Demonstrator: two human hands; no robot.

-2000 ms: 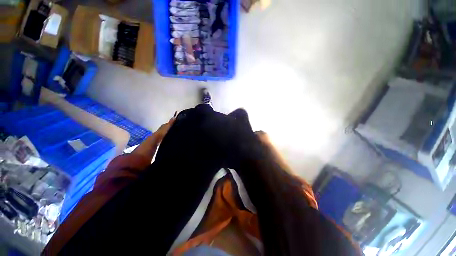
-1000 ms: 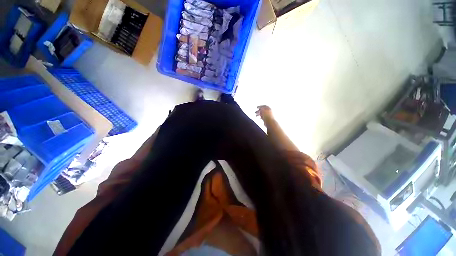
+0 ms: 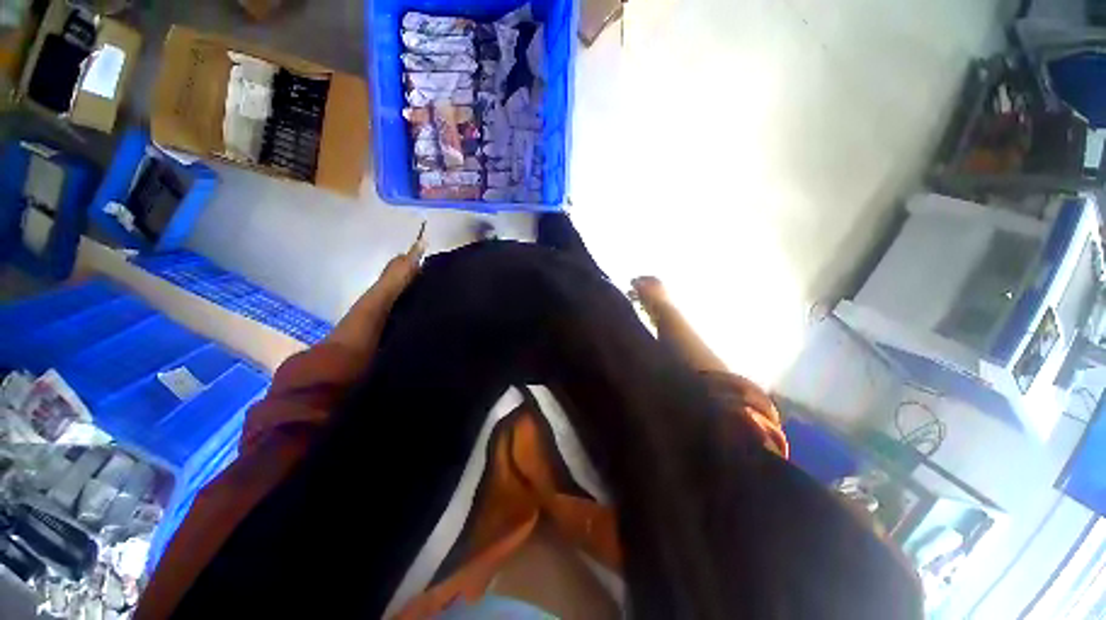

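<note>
My left hand (image 3: 410, 257) is small in view at the left edge of my dark clothing. A slim dark stick-like thing, perhaps a pen (image 3: 422, 229), points up from its fingers. My right hand (image 3: 649, 293) hangs at the right against the glare on the floor, fingers loosely curled; whether it holds anything cannot be told. A deep blue crate (image 3: 471, 204) stands on the floor ahead of my feet, with rows of wrapped parts (image 3: 439, 91) inside.
Open cardboard boxes (image 3: 194, 103) and small blue totes (image 3: 118, 194) stand at upper left. Large blue crates (image 3: 109, 375) and wrapped parts (image 3: 97, 484) are at left. A white-and-blue machine (image 3: 958, 291) stands at right, with a cable (image 3: 922, 426) near it. Grey floor (image 3: 752, 133) lies between.
My left hand now shows clearly with the slim thing. My right hand has dropped slightly in view. The crate and boxes have shifted left, and the machine right, since one second ago.
</note>
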